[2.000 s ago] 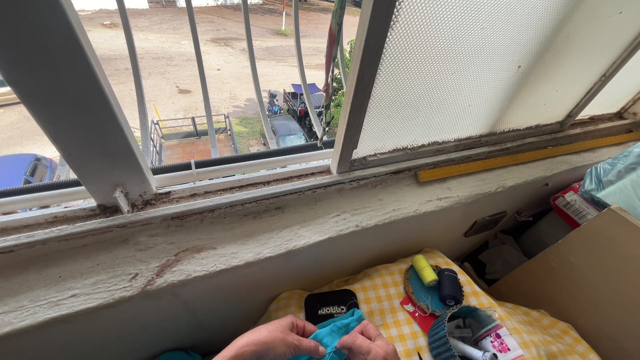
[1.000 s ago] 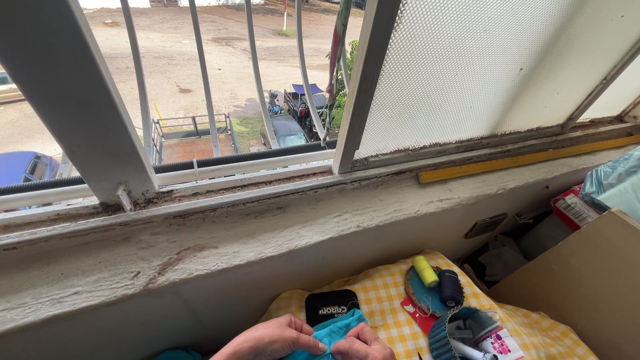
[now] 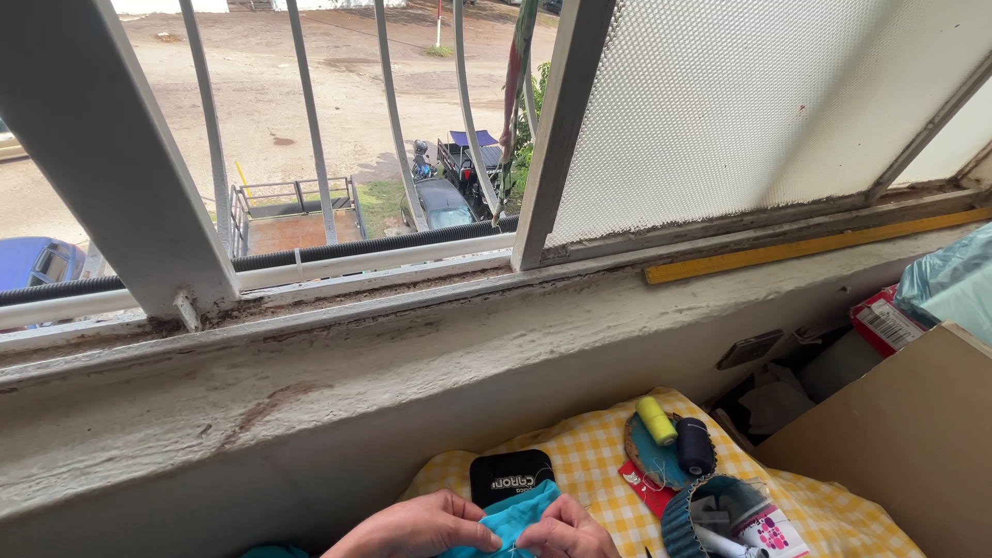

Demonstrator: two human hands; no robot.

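Note:
Turquoise cloth (image 3: 521, 515) is pinched between the fingertips of my left hand (image 3: 422, 528) and my right hand (image 3: 570, 531), at the bottom of the view. A small white bit, perhaps thread or a pin, shows on the cloth between them. Just behind lies a black case (image 3: 511, 474) bearing writing, on a yellow-and-white checked cloth (image 3: 577, 457). To the right, a yellow-green thread spool (image 3: 656, 421) and a dark navy thread spool (image 3: 694, 446) rest on a round blue lid (image 3: 647, 449). A red card (image 3: 645, 490) is partly under the lid, near an open blue corrugated container (image 3: 682, 527).
A concrete sill (image 3: 310, 387) runs below the barred window. On it, a yellow ruler (image 3: 775, 249) lies along the frame of the textured glass pane (image 3: 713, 124). At right stand a cardboard panel (image 3: 891, 426), a red box (image 3: 887, 322) and a light-blue plastic bag (image 3: 953, 279).

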